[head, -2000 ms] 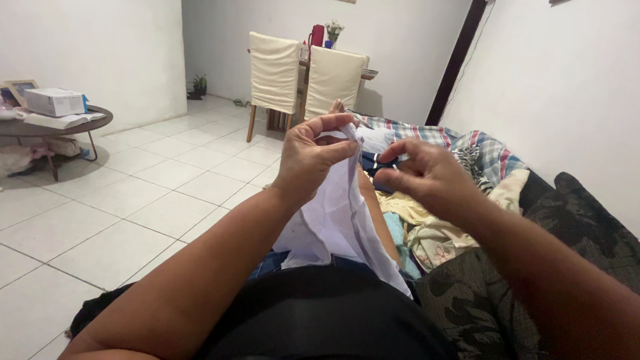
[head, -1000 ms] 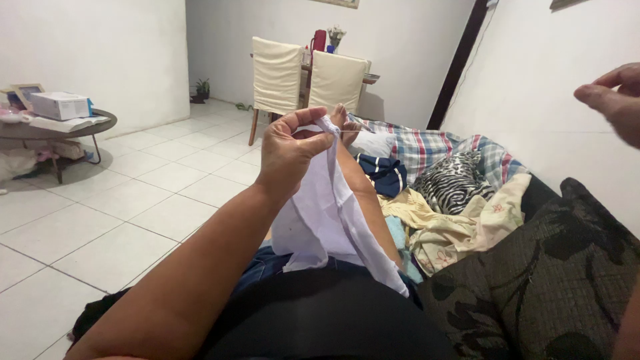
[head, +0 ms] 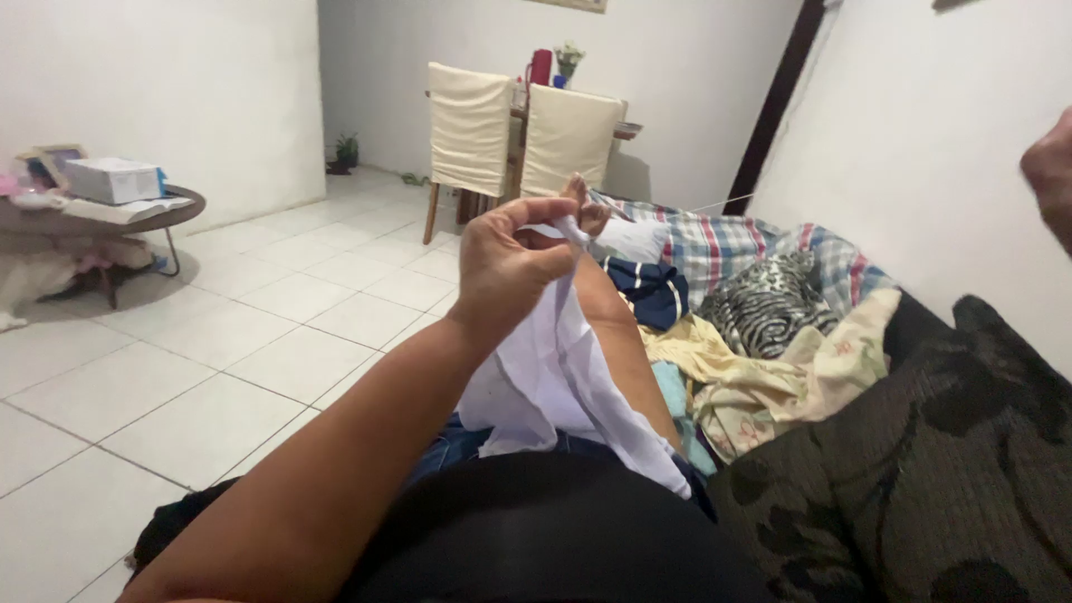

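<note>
My left hand [head: 519, 255] pinches the upper edge of a white cloth [head: 548, 368] between thumb and fingers. The cloth hangs down over my lap and bare leg. A thin pale thread [head: 724, 203] shows to the right of the pinched edge and slants up toward the right. My right hand [head: 1053, 180] is raised at the right edge of the view, partly cut off, far from the cloth. Its fingertips are out of view, so whether it holds the thread's end or a needle cannot be seen.
Along the sofa to my right lie a navy garment [head: 649, 291], yellow cloth [head: 691, 347], floral cloth [head: 783, 389], a zebra-print cloth [head: 766, 306] and a plaid cover [head: 712, 251]. A dark patterned cushion [head: 904, 469] is at my right side. A low round table [head: 180, 205] stands left.
My right hand was beside the left at the cloth's edge two seconds ago, then moved away to the far right. My left hand keeps its pinch on the cloth.
</note>
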